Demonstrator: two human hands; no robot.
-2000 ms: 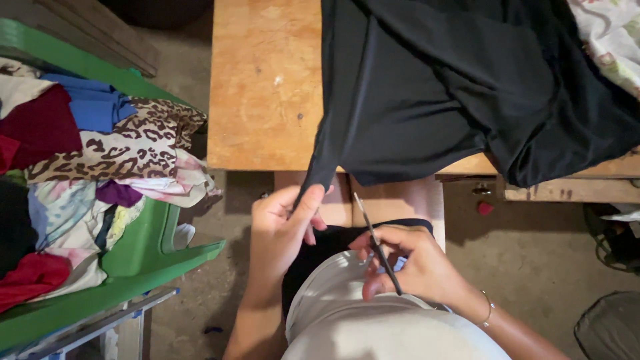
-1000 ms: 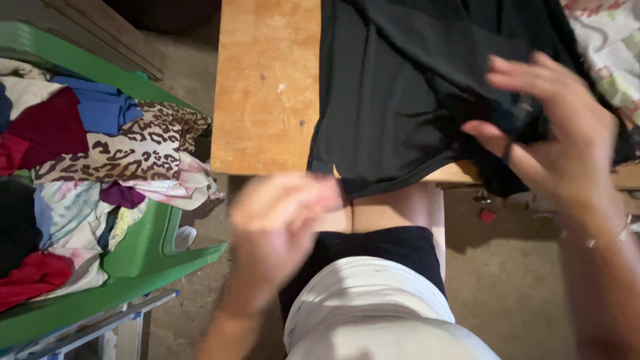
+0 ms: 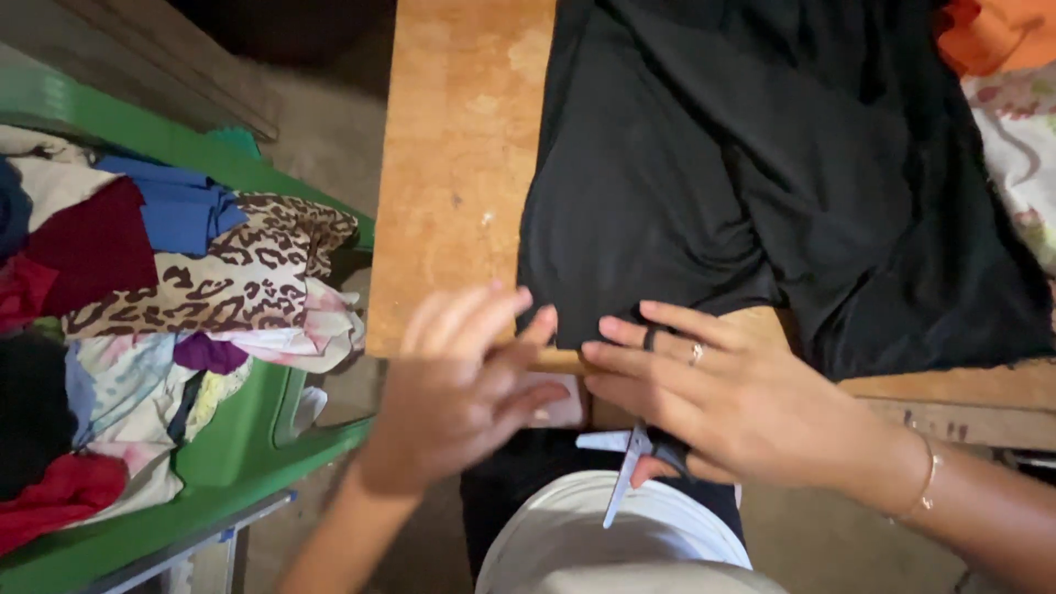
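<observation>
Black fabric [image 3: 660, 190] lies spread over a wooden table [image 3: 462, 165], its lower edge near the table's front. My right hand [image 3: 709, 388] rests its fingers at that lower edge, palm down. Hooked on its thumb and held under the palm is a pair of scissors [image 3: 631, 470] with dark handles, the blades apart and pointing away from the fabric. My left hand [image 3: 462, 388], somewhat blurred, is at the fabric's lower left corner with its fingers spread; whether a fingertip touches the cloth cannot be told.
At the left, a green plastic chair [image 3: 239, 445] bears a pile of cloth pieces, among them a leopard-print cloth [image 3: 239, 280] and a blue cloth [image 3: 177, 206]. Orange fabric [image 3: 998, 37] and floral fabric [image 3: 1023, 157] lie at the table's right. A metal frame [image 3: 198, 540] stands lower left.
Two seconds ago my left hand held a strip of the black fabric off the table's edge; now the fabric lies on the table. My right hand has come back from the right to the fabric's lower edge.
</observation>
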